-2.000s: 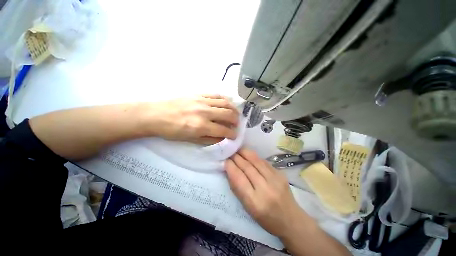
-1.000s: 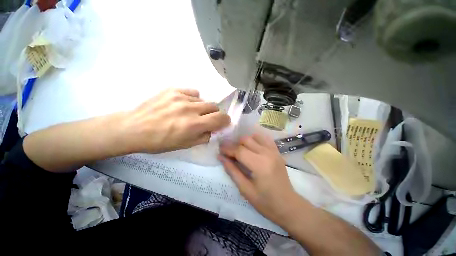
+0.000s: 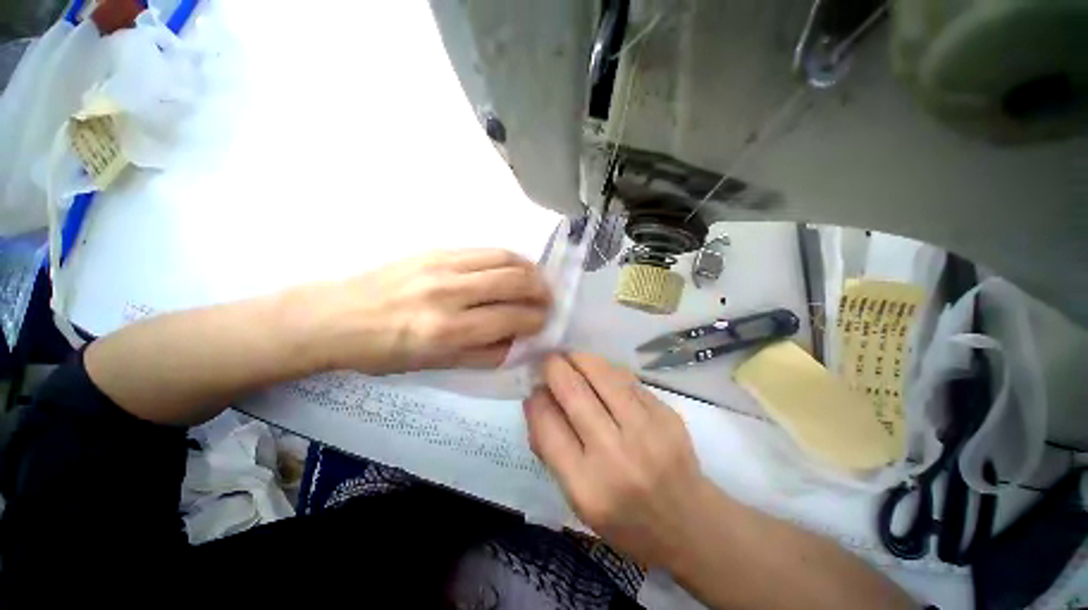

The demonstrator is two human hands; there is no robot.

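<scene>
A thin white fabric piece runs from the needle area of the sewing machine toward me. My left hand lies on the fabric from the left, its fingers together and bent. My right hand holds the near end of the fabric at its fingertips, just below my left fingers. The presser foot is small and partly hidden by the machine head and the fabric. Part of the fabric is hidden under both hands.
Right of the needle lie thread snips, a pale yellow template, a printed label, loose white strips and black-handled scissors. At left are white pieces with a printed label. White pieces lie below the table edge.
The fabric loop seen earlier is now a narrower strip running toward me from the needle. My right fingers have come off the snips' side and sit lower. The view has shifted.
</scene>
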